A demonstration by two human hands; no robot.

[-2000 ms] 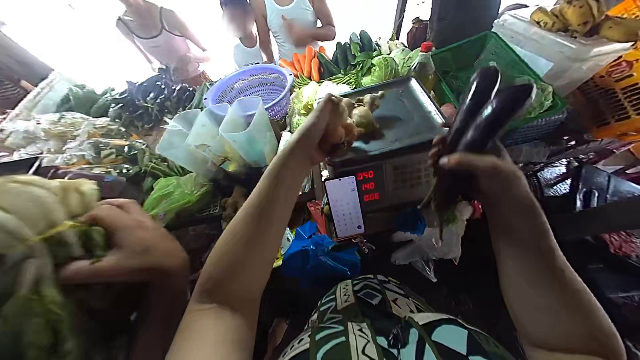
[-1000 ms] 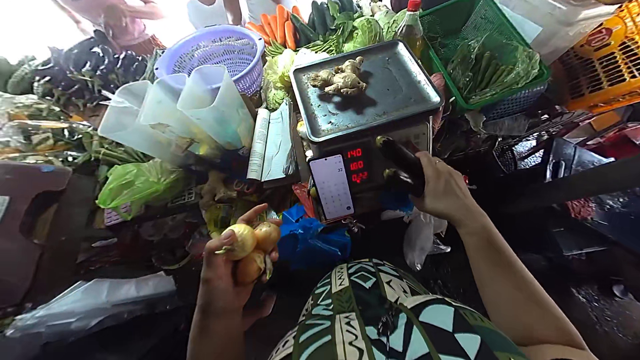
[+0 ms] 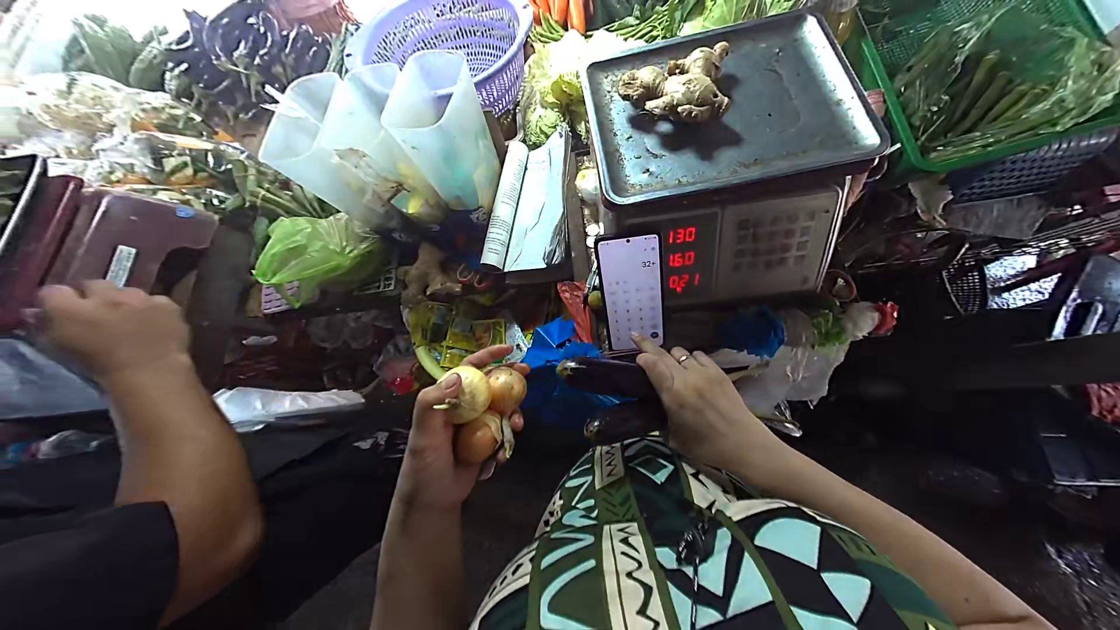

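My left hand (image 3: pixel 446 437) is closed around several yellow onions (image 3: pixel 479 407) at the lower middle. In my right hand (image 3: pixel 700 398) are two dark eggplants (image 3: pixel 612 378), and its index fingertip touches the lower screen of a smartphone (image 3: pixel 630 293) that shows a calculator. The phone leans upright against the front of a digital scale (image 3: pixel 770 249) with red digits. On the scale's metal tray (image 3: pixel 796 105) lies a knobbly piece of ginger root (image 3: pixel 682 87). The lower eggplant's far end is hidden by my right hand.
Left of the scale are an open notebook (image 3: pixel 535 210), translucent plastic containers (image 3: pixel 446 122) and a purple basket (image 3: pixel 499 44). A green crate (image 3: pixel 910 149) holds bagged vegetables. A blue plastic bag (image 3: pixel 556 350) lies beyond my hands. Another person's arm (image 3: pixel 175 437) reaches in at the left.
Two seconds ago my left hand was over the scale tray; it has come down with the onions. My right hand has moved from beside the scale to the phone. The ginger stays on the tray.
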